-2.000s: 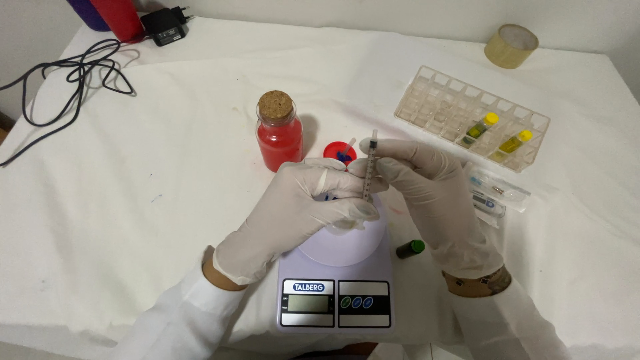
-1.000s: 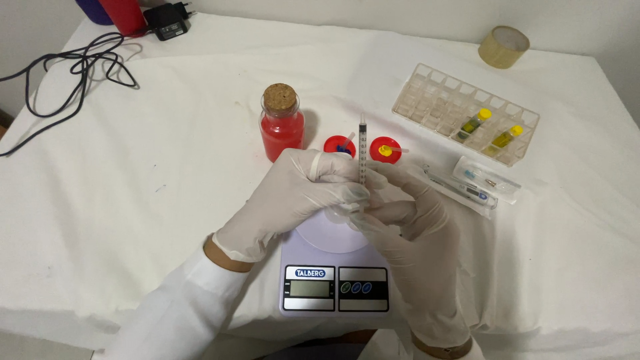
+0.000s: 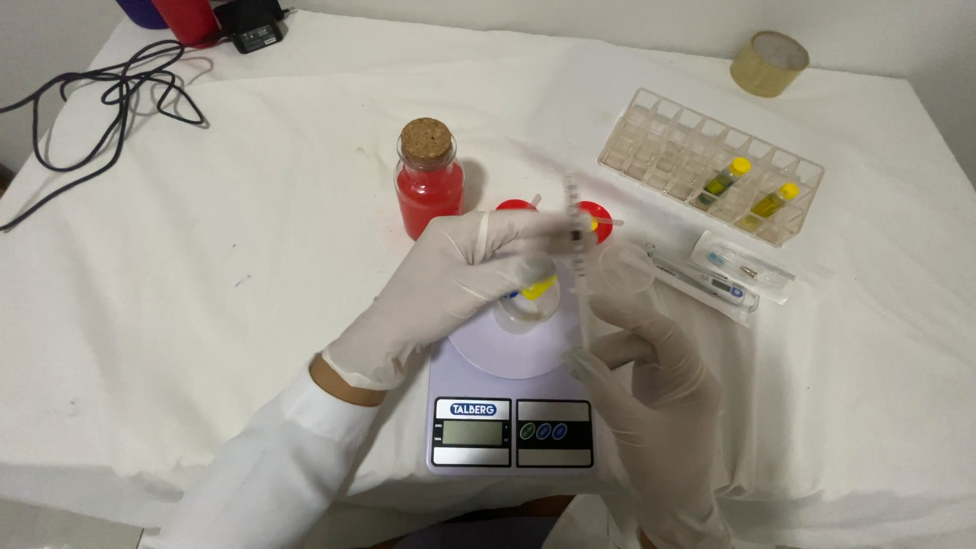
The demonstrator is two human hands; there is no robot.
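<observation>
My left hand (image 3: 473,278), in a white glove, pinches the barrel of a small clear syringe (image 3: 577,259), which stands upright and is blurred. My gloved right hand (image 3: 656,381) grips the plunger end below, its fingertips near the lower tip. Under my left hand, a small clear cup (image 3: 526,309) with yellow and blue material rests on the round plate of a lilac Talberg kitchen scale (image 3: 507,366), whose display looks blank. Behind the hands lie two red caps, one (image 3: 516,205) partly hidden by my left hand, the other (image 3: 598,221) holding something yellow and a small stick.
A corked glass bottle of red liquid (image 3: 429,191) stands behind my left hand. To the right are a clear tube rack (image 3: 671,156) with two yellow-capped tubes, a packaged digital thermometer (image 3: 705,284) and another clear packet (image 3: 743,267). Tape (image 3: 770,65), cable (image 3: 122,99) and adapter (image 3: 248,27) lie farther back.
My right hand has moved down from the upper part of the syringe to its lower end, uncovering the cup with yellow and blue material. Both hands still hold the syringe.
</observation>
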